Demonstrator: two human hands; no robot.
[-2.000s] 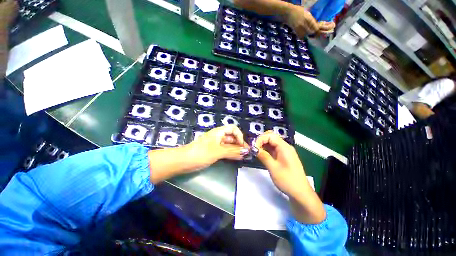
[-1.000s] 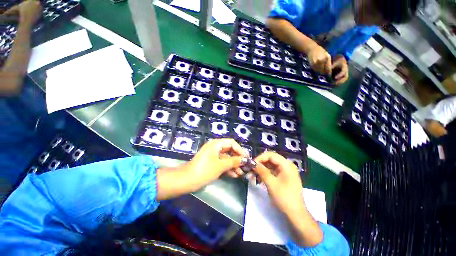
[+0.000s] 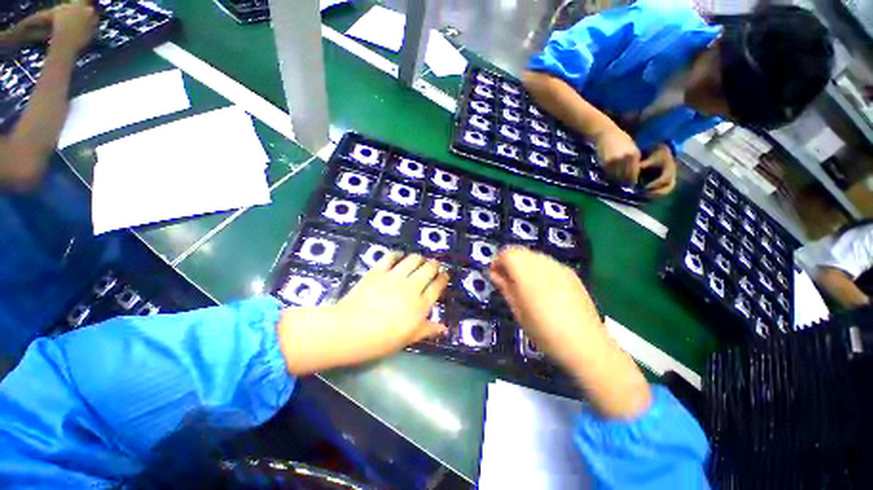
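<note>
A black pocket tray (image 3: 412, 206) lies on the green bench in front of me, with silvery squarish parts (image 3: 436, 237) with round centres in its pockets. My left hand (image 3: 388, 311) is spread palm down over the tray's near left part, fingers extended, with nothing visible in it. My right hand (image 3: 546, 297) is over the tray's right half, its fingers bent down at a pocket beside a silvery part (image 3: 477, 284). Its fingertips are blurred, so I cannot tell whether they hold anything. Both hands cover some pockets.
A white sheet (image 3: 531, 435) lies by my right forearm. Stacked black trays (image 3: 785, 412) stand at right. White sheets (image 3: 182, 170) lie at left. Other filled trays lie across the bench (image 3: 517, 134) and at far right (image 3: 737, 254). A person in blue works opposite; another person's arm is at left.
My hands, earlier together at the tray's near edge around a small part, have separated and moved over the tray. My left hand has opened. The view has shifted, showing more of the person opposite.
</note>
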